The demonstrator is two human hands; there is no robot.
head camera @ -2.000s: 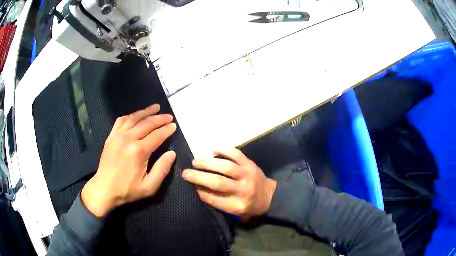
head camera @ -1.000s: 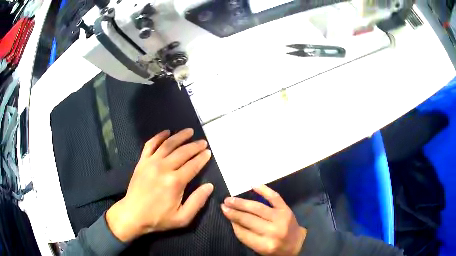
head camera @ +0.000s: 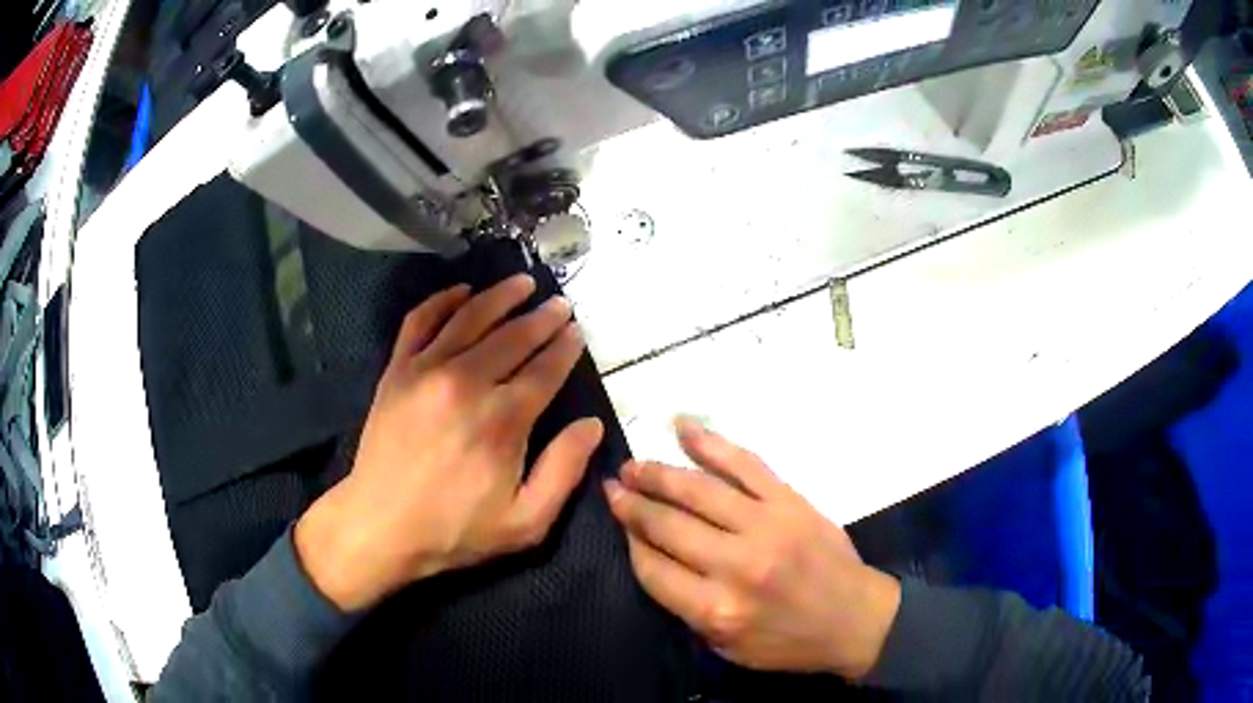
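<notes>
The black back panel (head camera: 467,618), with ribbed mesh face up, lies on the white machine table and runs off its front edge. A camouflage strip (head camera: 291,282) runs along its left part. Its right edge runs up to the presser foot and needle (head camera: 529,250) of the white sewing machine (head camera: 344,151). My left hand (head camera: 460,440) lies flat on the mesh, fingers spread, fingertips just below the presser foot. My right hand (head camera: 742,556) is at the panel's right edge, with fingertips on it; the thumb side is partly hidden, so I cannot tell if it pinches the edge.
Dark thread snips (head camera: 929,172) lie on the machine bed to the right. The control panel (head camera: 852,55) is on the machine arm above. A blue bin (head camera: 1168,467) with black pieces stands at the right. Red pieces (head camera: 44,96) lie at the far left.
The panel has fed up toward the needle, and my left hand has moved up with it, closer to the presser foot. My right hand has moved up along the edge. The view has shifted, showing more control panel.
</notes>
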